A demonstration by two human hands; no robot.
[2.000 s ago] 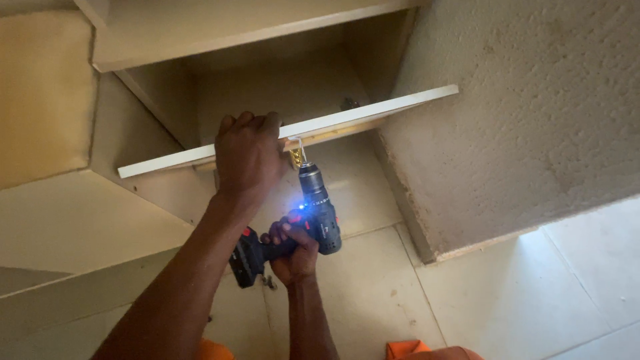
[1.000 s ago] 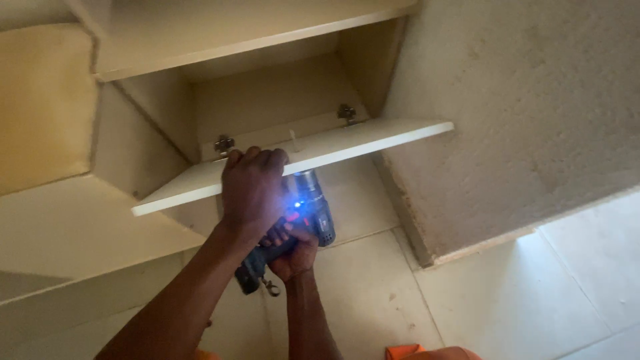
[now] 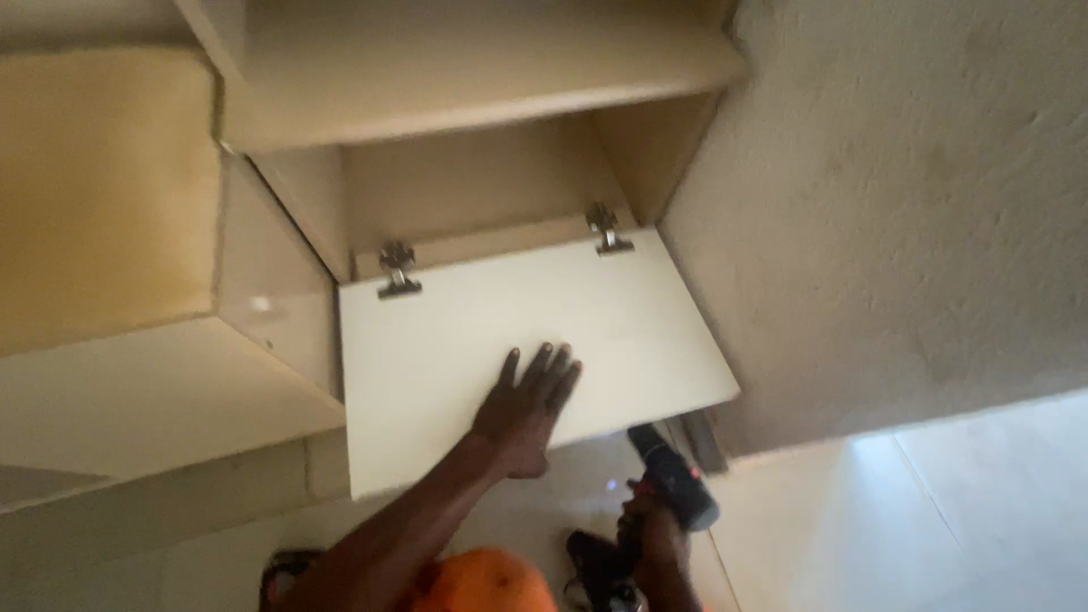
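Observation:
A white cabinet door panel point(image 3: 476, 340) hangs folded down on two metal concealed hinges, one at the left point(image 3: 398, 270) and one at the right point(image 3: 608, 228). My left hand point(image 3: 527, 408) lies on the panel's inner face with fingers spread, gripping nothing. Below the panel's lower right edge, my right hand point(image 3: 654, 518) holds a black cordless drill point(image 3: 676, 480) by its handle. The drill points up and to the left, its chuck close to the panel's edge; whether they touch cannot be told. A small light glows beside it.
Behind the hinges is the open cabinet compartment point(image 3: 476, 183), with a shelf edge point(image 3: 476, 123) above it. A rough plastered wall point(image 3: 892, 212) stands at the right. Pale floor tiles point(image 3: 816, 535) lie below. My orange-clad leg point(image 3: 484, 582) shows at the bottom.
The door panel has swung down, so its inner face and both hinges show. My left hand has let go of its edge and lies flat on it. The drill has moved down and right.

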